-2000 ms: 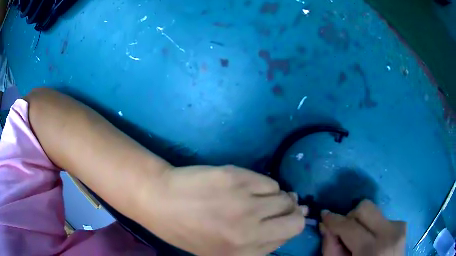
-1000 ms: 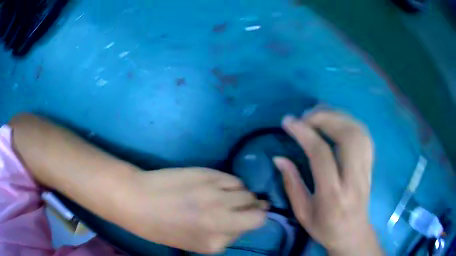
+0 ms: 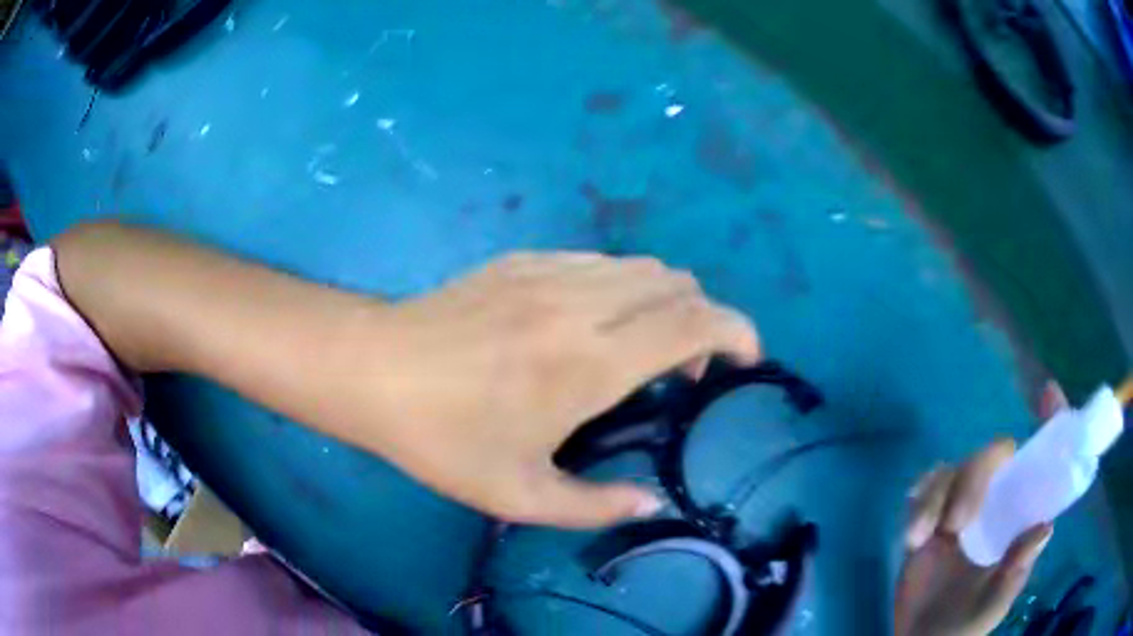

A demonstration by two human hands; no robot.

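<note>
A black headphone frame (image 3: 671, 429) with C-shaped arms lies low in view on the blue-green bench. My left hand (image 3: 559, 373) reaches over it from the left, with fingers and thumb around its dark upper-left part. A second curved black part with a pale inner edge (image 3: 733, 578) shows below, joined near the middle. A thin dark wire (image 3: 808, 445) runs off to the right. My right hand (image 3: 975, 534), at the lower right and partly blurred, holds a translucent white squeeze bottle (image 3: 1037, 478) with an orange tip.
A black pile of frames (image 3: 118, 37) sits at the upper left of the bench (image 3: 373, 162). A green conveyor belt (image 3: 845, 75) runs along the right, with a black curved frame (image 3: 1019, 68) on it. Small dark parts (image 3: 1056, 615) lie at the lower right. A box (image 3: 205, 528) shows below the bench edge.
My right hand has moved from the frame to the right and has taken hold of the white bottle. My left hand has moved up and opened wider around the frame.
</note>
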